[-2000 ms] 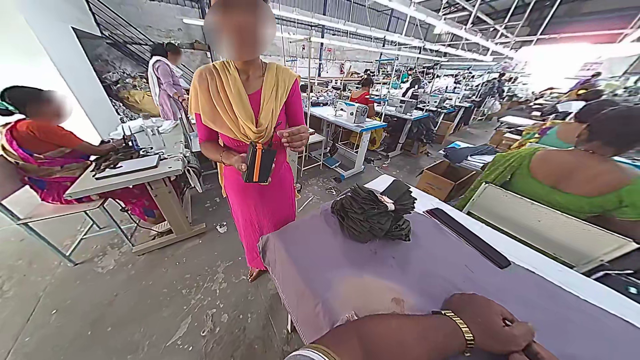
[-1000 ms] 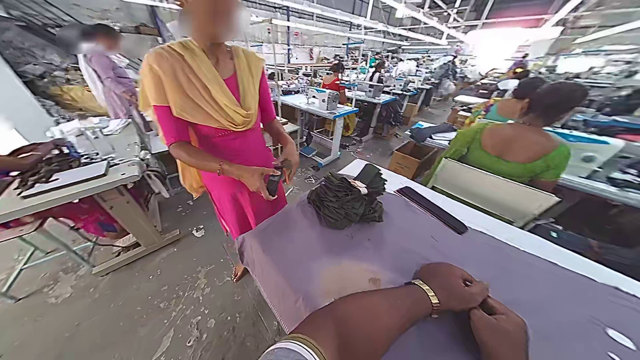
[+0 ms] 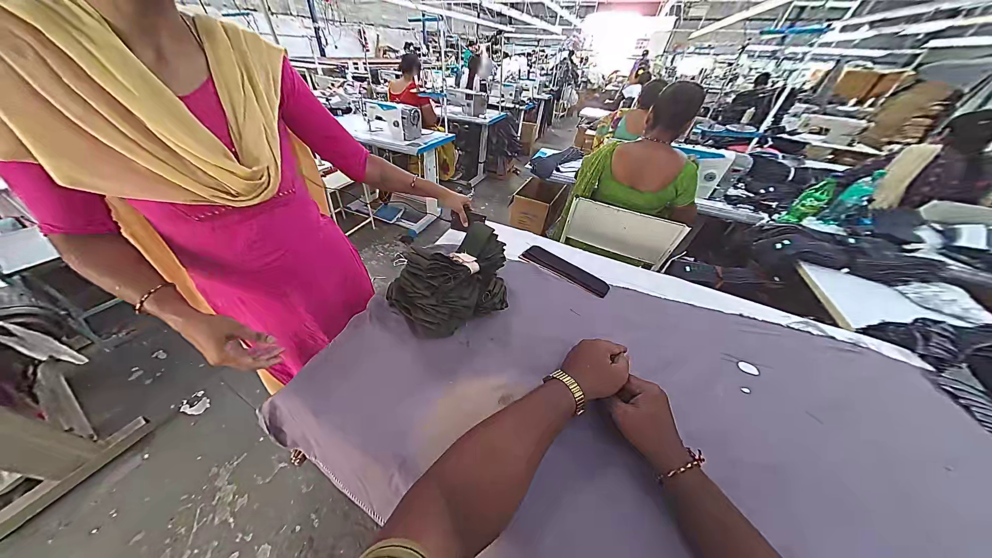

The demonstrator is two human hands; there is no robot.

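Observation:
Over the middle of the cloth-covered table (image 3: 783, 473), my left hand (image 3: 595, 369), with a gold watch at its wrist, is curled with its fingers against my right hand (image 3: 645, 411). Whether something small lies between the fingers is hidden. Beyond them, near the table's far left corner, sits a tied bundle of dark fabric pieces (image 3: 442, 291). A flat dark strip stack (image 3: 566, 271) lies to the right of the bundle. Two small white pieces (image 3: 747, 368) rest on the cloth, right of my hands.
A person in pink (image 3: 263, 256) stands at the table's left side, one hand at a dark item behind the bundle. Past the far edge are a cardboard box (image 3: 536, 203), a chair (image 3: 624, 232) with a seated person in green, and sewing machines (image 3: 394, 119). Dark garments are heaped at right.
The person in pink held a dark item before the body; now one of that person's hands reaches behind the bundle. My hands stay together. The view has swung right.

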